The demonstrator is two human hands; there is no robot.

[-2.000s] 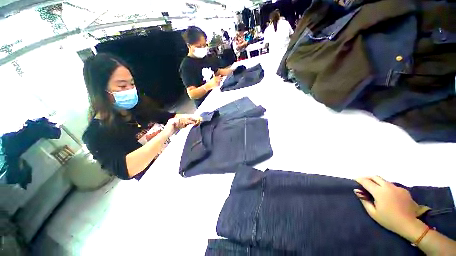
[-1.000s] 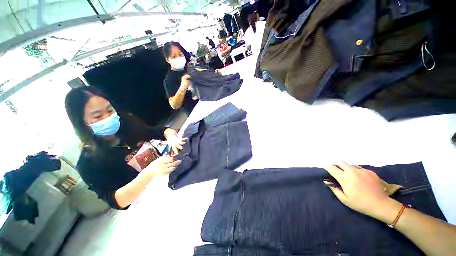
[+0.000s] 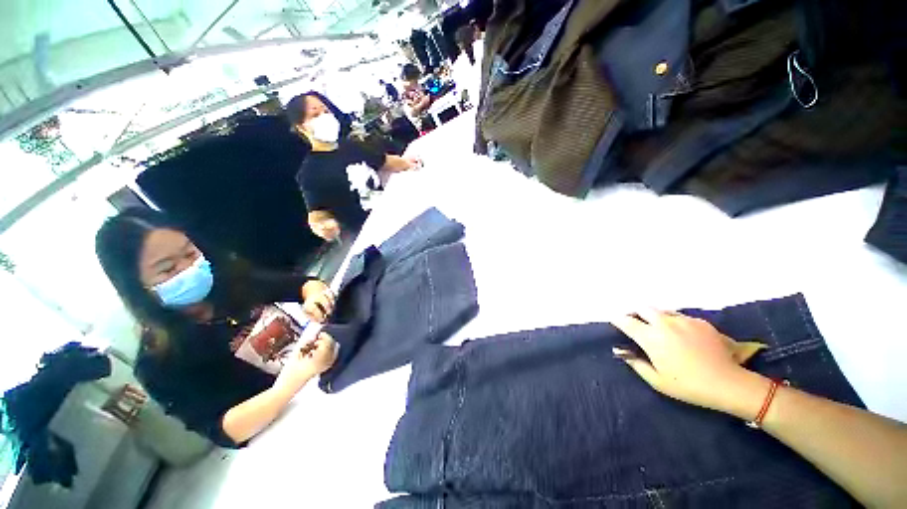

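Note:
Dark blue denim shorts [image 3: 557,418] lie flat in front of me, their lower part cut off by the bottom edge. A stitched seam crosses their left part and pale stitching shows at the right end. My right hand [image 3: 691,363] comes in from the right and rests palm down on the upper part of the shorts, fingers apart. A small tan-yellow pointed piece [image 3: 748,350] shows beside the hand near the wrist. Nothing is seen held; the palm side is hidden. My left hand is not in view.
The white table [image 3: 577,254] runs up and away. A large heap of brown and navy garments [image 3: 567,119] lies at the upper right. A masked person [image 3: 189,338] at the left handles other denim shorts [image 3: 413,298]. Another masked person [image 3: 338,164] stands behind.
The view has shifted, so shorts and heap appear further left. My right hand stays on the shorts. The farther person's hands no longer hold the dark garment up.

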